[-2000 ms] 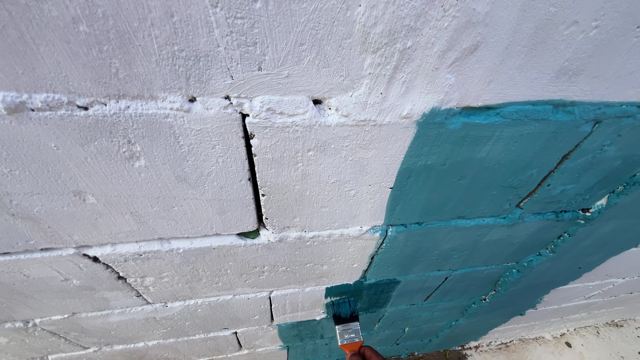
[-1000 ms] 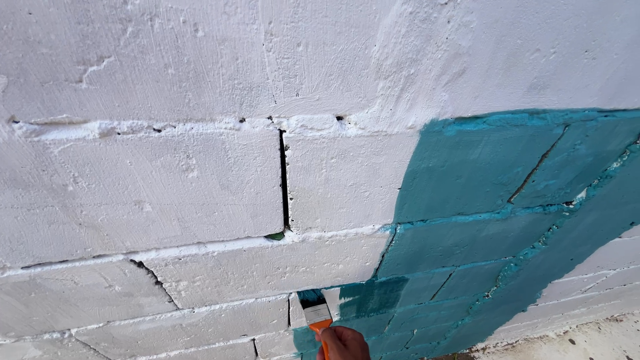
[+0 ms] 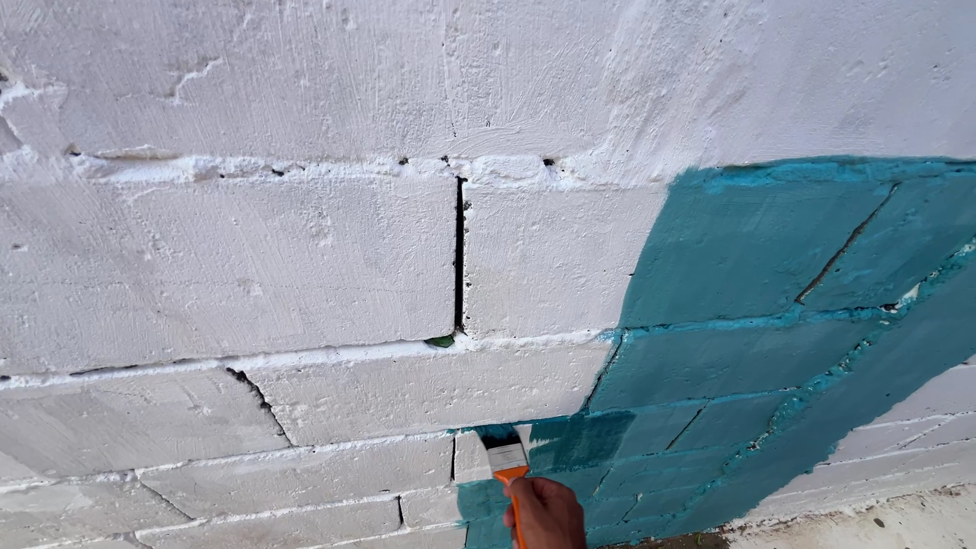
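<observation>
My right hand (image 3: 545, 512) comes in from the bottom edge and grips the orange handle of a flat paintbrush (image 3: 507, 457). The brush points up, its teal-wetted bristles against the block wall (image 3: 351, 267) just under a horizontal mortar joint. To the right of the bristles lies a darker, wet-looking patch of teal paint (image 3: 583, 441), with a small white gap between. Teal paint (image 3: 724, 259) covers the wall's lower right part; the blocks left of it are white. Lower left of my right hand, more teal reaches a white block. My left hand is not in view.
A dark vertical gap (image 3: 459, 255) splits two white blocks, with a bit of green (image 3: 440, 341) at its foot. A cracked joint (image 3: 261, 404) runs at lower left. Pale ground (image 3: 900, 522) meets the wall's base at bottom right.
From mostly out of frame, my right hand has come further into view, and the brush has moved left from the dark teal patch. A teal line now runs along the joint above the bristles.
</observation>
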